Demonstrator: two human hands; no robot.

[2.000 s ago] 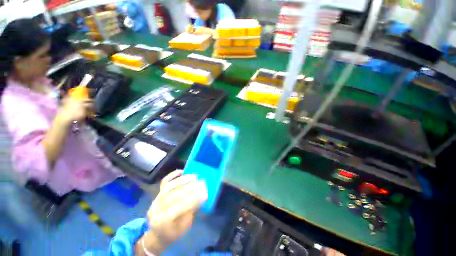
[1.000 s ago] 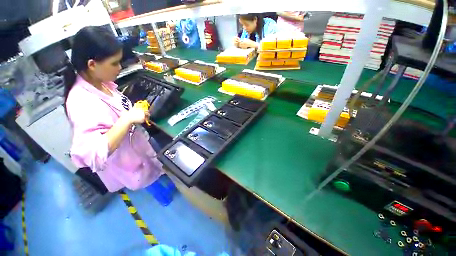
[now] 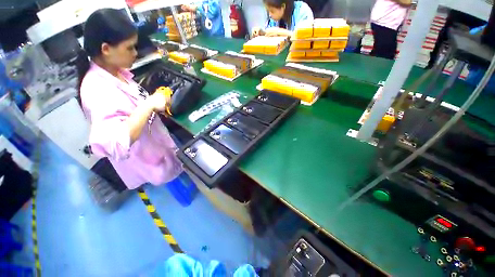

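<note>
Neither of my hands shows; only blue cloth, seemingly my sleeve or clothing, is at the bottom edge. Nearest in front of me is a black lap tray, cut off by the bottom edge, with a phone body lying in it, its camera area at the upper end. Loose lens parts, small dark pieces and pale-centred rings, lie on the green bench at the lower right, before the press. The blue phone-sized piece is not in view.
A slotted black tray of phones overhangs the bench edge. A person in pink stands left, holding something orange. Yellow-sided trays and stacked yellow boxes stand behind. A white post and pale air hose stand right.
My left hand and the blue phone-sized piece it held two seconds ago are out of view. The view has swung left, so the bench things sit farther right. A person in pink shows at the back.
</note>
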